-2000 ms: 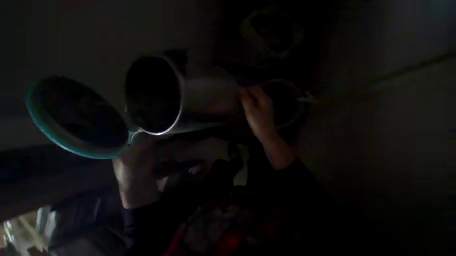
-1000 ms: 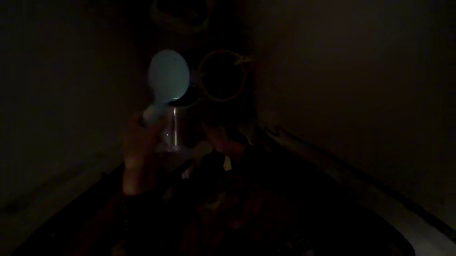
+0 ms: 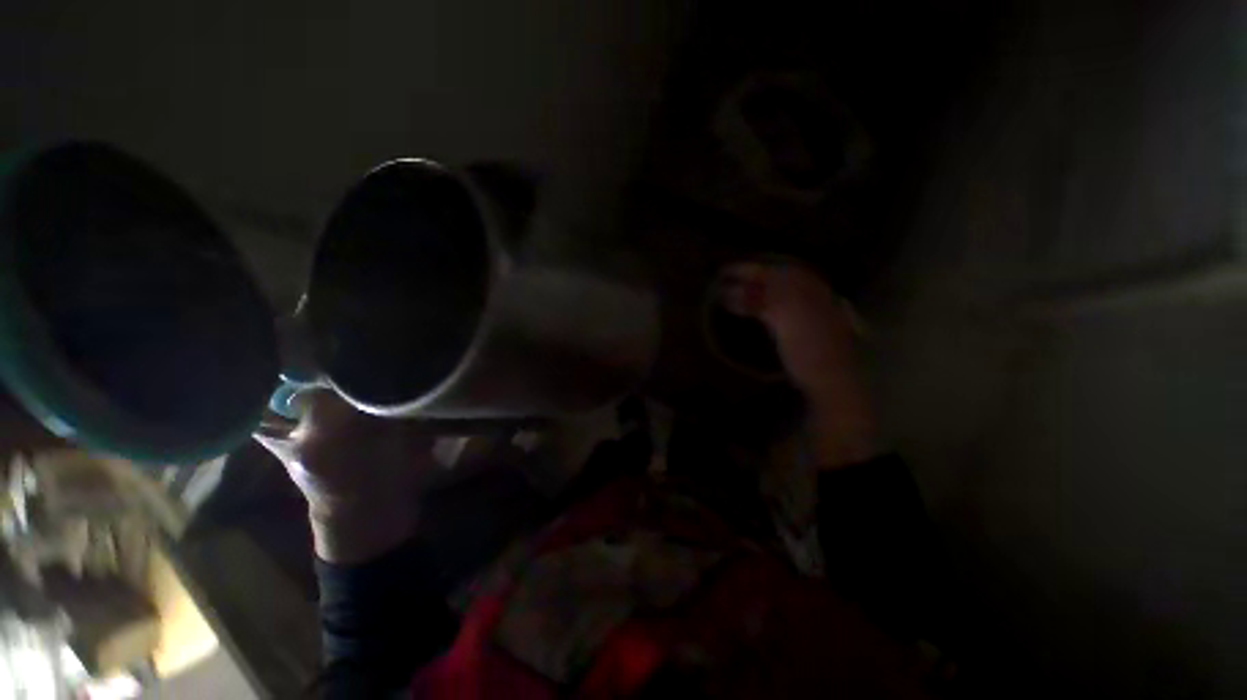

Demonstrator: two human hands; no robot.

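The steel electric kettle (image 3: 568, 342) is tilted on its side in the dark, its dark round mouth facing left. Its blue-rimmed lid (image 3: 137, 301) hangs open at the far left. My left hand (image 3: 358, 458) is closed around the handle below the mouth. My right hand (image 3: 807, 321) is off the kettle, over a thin pale ring (image 3: 722, 349), perhaps a bucket rim. Its fingers are dark and blurred, so I cannot tell whether they hold anything. The inside of the kettle is too dark to read.
Another faint pale ring (image 3: 855, 144) lies at the upper right. A pale wall or ledge (image 3: 1121, 294) runs along the right. A bright cluttered area with a brown carton-like shape (image 3: 116, 643) shows at the lower left. Red clothing (image 3: 656, 602) is at the bottom centre.
The kettle, upright with its lid partly over it one second ago, now lies tilted with the lid wide open. My right hand has moved away from the kettle towards the ring.
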